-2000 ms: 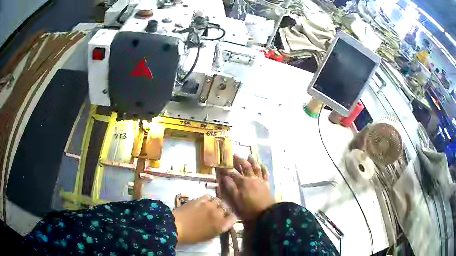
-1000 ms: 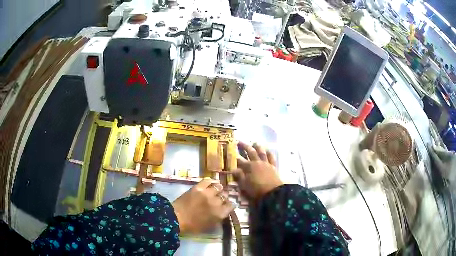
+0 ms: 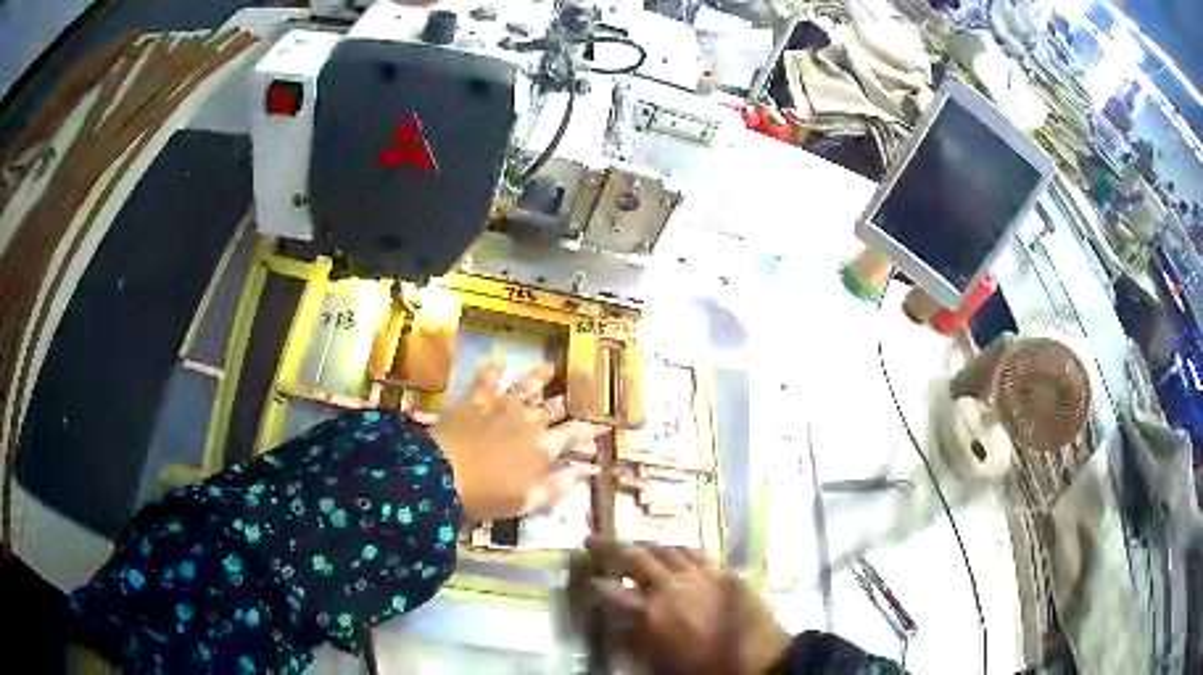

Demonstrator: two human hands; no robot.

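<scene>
A brown strap [image 3: 603, 495] runs from the right slotted leg of the yellow clamp [image 3: 606, 382] toward me, over the yellow-edged template [image 3: 719, 462]. My left hand [image 3: 508, 442] lies palm down with fingers spread, between the clamp legs and beside the strap; its fingertips reach the strap's edge. My right hand [image 3: 679, 607] is lower, blurred, with its fingers around the strap's near part. The sewing machine head [image 3: 412, 158] stands above the clamp's left part.
A dark mat [image 3: 119, 330] and a strap pile [image 3: 79, 172] are at the left. At the right are a control screen [image 3: 960, 191], thread cones [image 3: 868, 273], a small fan [image 3: 1040, 392], a white roll [image 3: 974, 438], a red-handled tool [image 3: 884, 597] and a thin cable [image 3: 924, 455].
My left hand has moved up between the clamp legs and its fingers have spread. My right hand has moved from beside the right clamp leg down toward me, onto the strap. The view has shifted slightly.
</scene>
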